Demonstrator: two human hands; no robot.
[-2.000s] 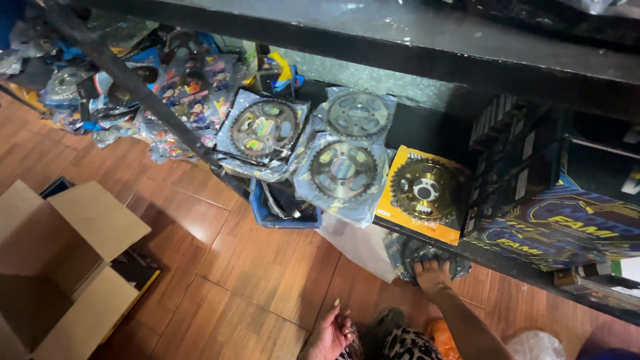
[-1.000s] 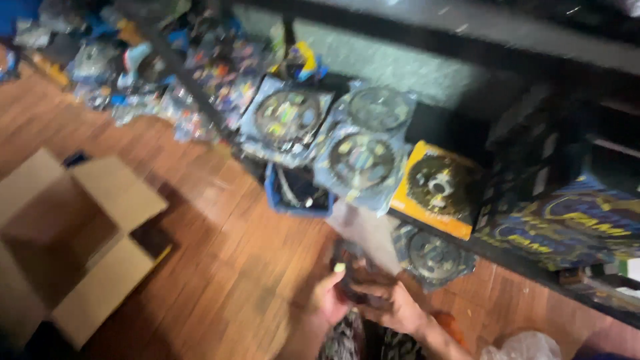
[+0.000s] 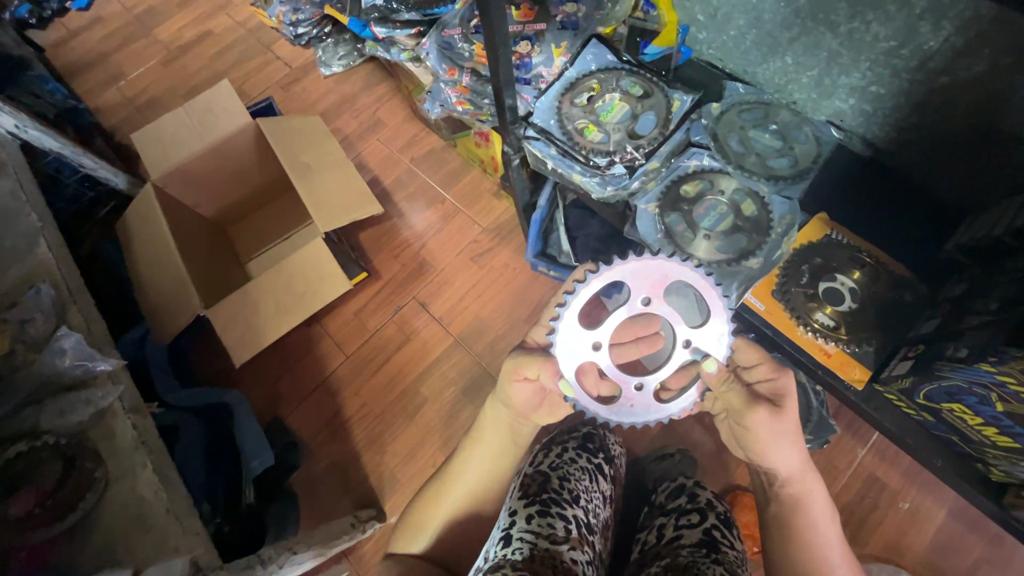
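Note:
A bare silver metal sprocket (image 3: 576, 340) with a toothed rim, a large centre hole and cut-out slots is held up between both hands. My left hand (image 3: 532, 380) grips its left edge, some fingers showing through the openings from behind. The right edge is gripped by my right hand (image 3: 756, 400), thumb on the front face. Just beyond it, on a black shelf, lie bagged sprockets: one at the front (image 3: 714, 216), one behind it (image 3: 766, 140) and one at the left (image 3: 614, 112). A dark sprocket (image 3: 824, 284) on an orange card (image 3: 848, 372) is at the right.
An open cardboard box (image 3: 276, 292) stands on the wood-look tiled floor at the left. A blue bin (image 3: 540, 232) sits under the shelf's end, by a black upright post (image 3: 504, 96). Printed boxes (image 3: 968, 408) are at the right. Another bagged item (image 3: 816, 408) lies partly behind my right hand.
My right hand has left the bagged sprocket on the floor by the shelf, and both hands have come together. The silver sprocket is now plainly raised between them. The view has shifted.

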